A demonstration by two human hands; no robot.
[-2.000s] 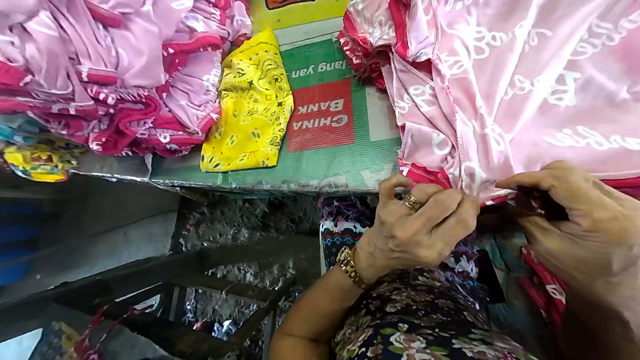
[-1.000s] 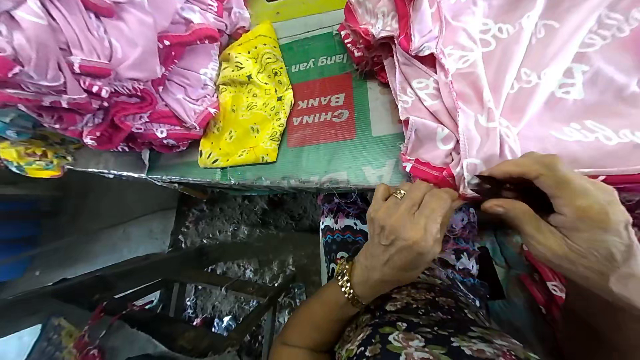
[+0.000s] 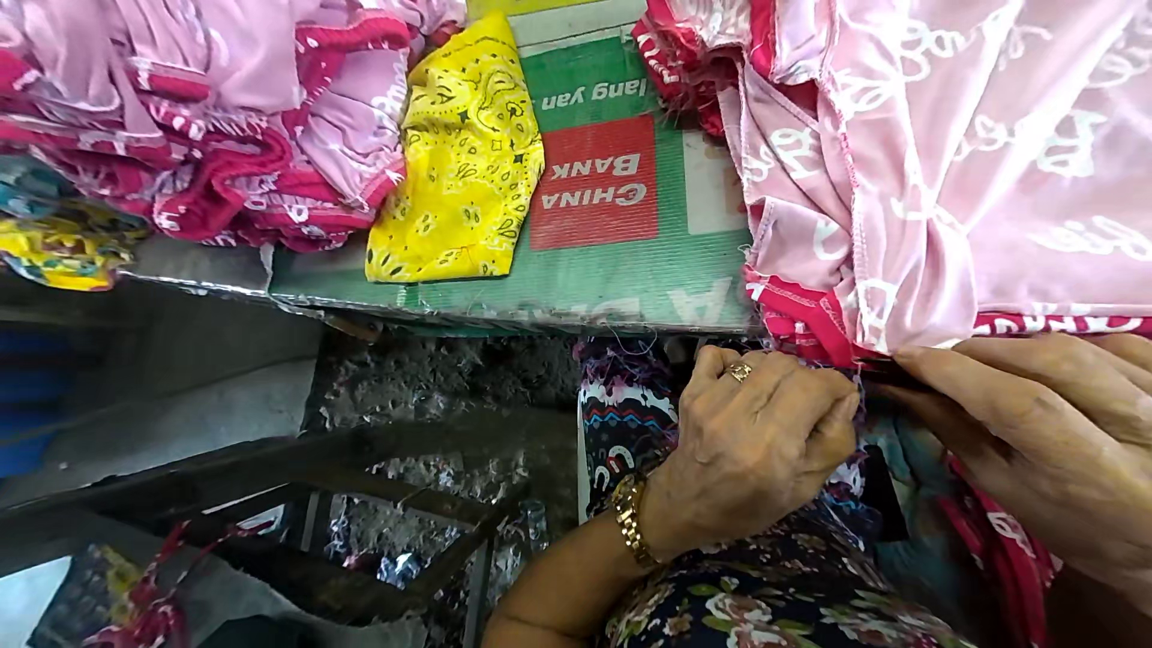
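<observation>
A pink fabric piece with white script (image 3: 1035,171) and dark pink edging lies over the right part of the table, its near edge at my hands. My left hand (image 3: 765,441), with a ring and a gold-coloured wristwatch (image 3: 632,520), has its fingers curled against the dark pink edging (image 3: 805,328) at the table's edge. Just right of it, my right hand (image 3: 1035,432) holds a small dark tool at the same edging; its tip points left, and my fingers hide most of it. A gathered dark pink part (image 3: 693,72) lies at the back of the fabric.
Pink garments are heaped (image 3: 243,117) at the left, beside a folded yellow paisley cloth (image 3: 459,162). A green printed corrugated sheet (image 3: 630,288) covers the tabletop. Below it are a dark frame (image 3: 360,486) and a floor littered with scraps (image 3: 450,378). Patterned cloth (image 3: 621,423) hangs near my lap.
Two seconds ago my fingertips nearly met at the fabric's edge. My left hand now sits lower, curled, and the dark tool in my right hand points at the edging.
</observation>
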